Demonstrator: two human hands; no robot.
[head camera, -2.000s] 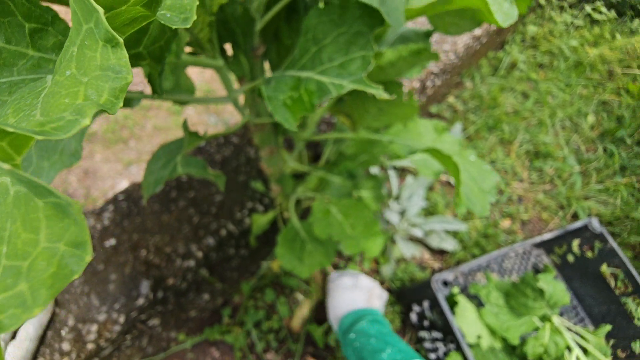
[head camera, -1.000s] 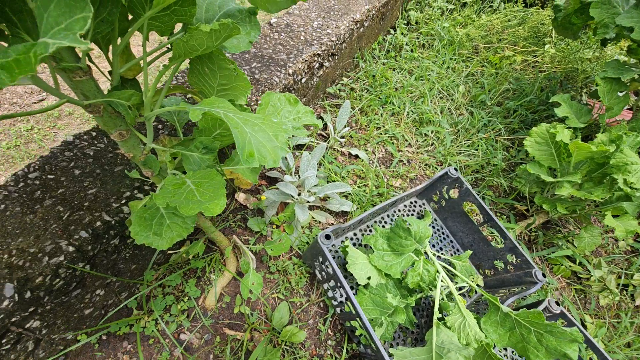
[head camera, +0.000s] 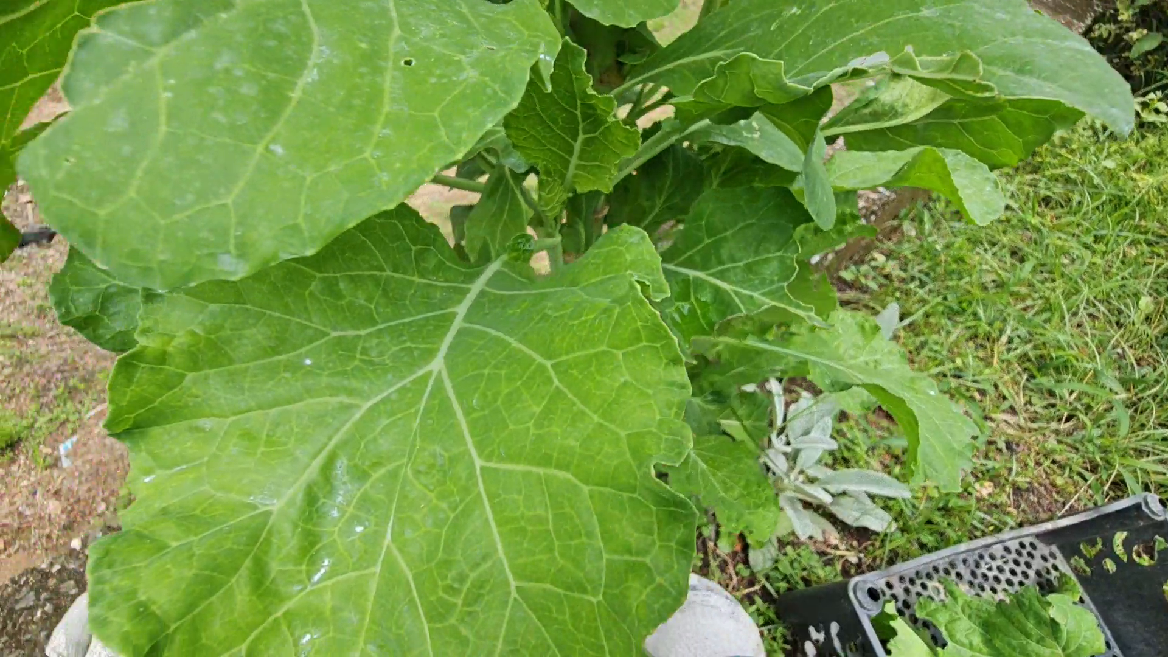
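A large leafy plant, which looks like collard or kale, fills the view, with one broad green leaf (head camera: 401, 438) spread across the lower middle. Under this leaf's lower right edge, part of my right hand (head camera: 707, 622) shows in a white glove. At the bottom left corner, a small part of my left hand (head camera: 75, 631), gloved in white too, sticks out beside the same leaf. The leaf and the frame edge hide the fingers of both hands, so any grip is unseen. Cut green leaves (head camera: 1013, 625) lie in a black plastic crate (head camera: 995, 557) at the lower right.
Another big leaf (head camera: 274, 128) overhangs the upper left. A silvery, fuzzy-leaved plant (head camera: 821, 474) grows between the stem and the crate. Grass (head camera: 1068, 319) covers the right side; bare soil (head camera: 55, 474) lies on the left.
The view has shifted greatly. A white-gloved hand with a green sleeve was low by the stem two seconds ago, and no hand showed one second ago. Now both gloves show at the lower edge.
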